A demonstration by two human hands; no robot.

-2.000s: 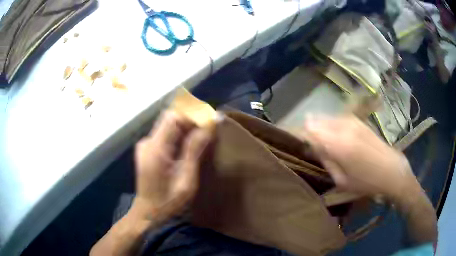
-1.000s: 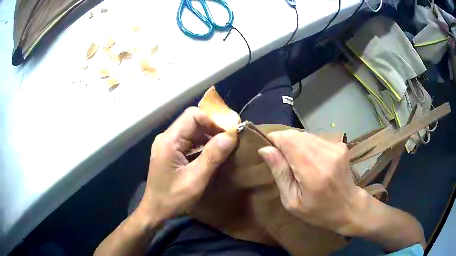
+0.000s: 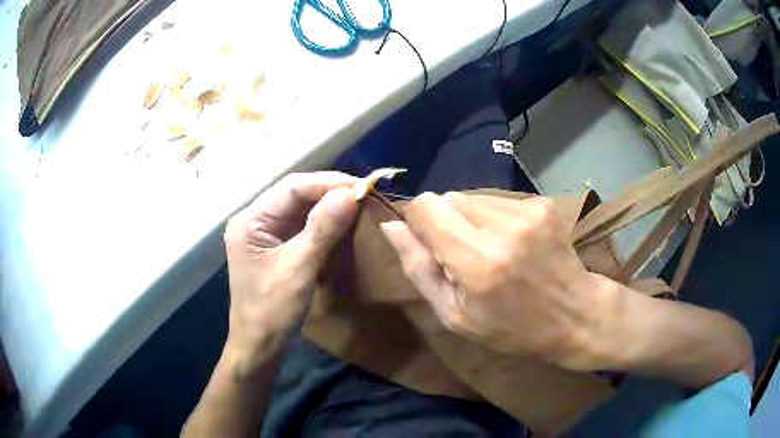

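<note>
A tan-brown handbag (image 3: 385,299) lies on my lap, its top corner raised between my hands. My left hand (image 3: 286,244) pinches a small yellow-tan zipper end tab (image 3: 369,183) at that corner. My right hand (image 3: 496,274) is closed just right of the tab, on the bag's top edge. A thin dark line runs from the tab to my right fingers; I cannot tell whether it is the bag's edge or a tool. Inside my right hand is hidden.
Teal-handled scissors (image 3: 342,24) and tan scraps (image 3: 205,98) lie on the white table (image 3: 111,248). A brown bag stack (image 3: 68,51) is at upper left. Beige panels with yellow edges (image 3: 667,77) and tan straps (image 3: 676,188) are at right.
My right hand came from the bag's opening to the corner. The tab, upright and broad earlier, now looks short and folded towards the right. Both hands have shifted slightly left since a second ago.
</note>
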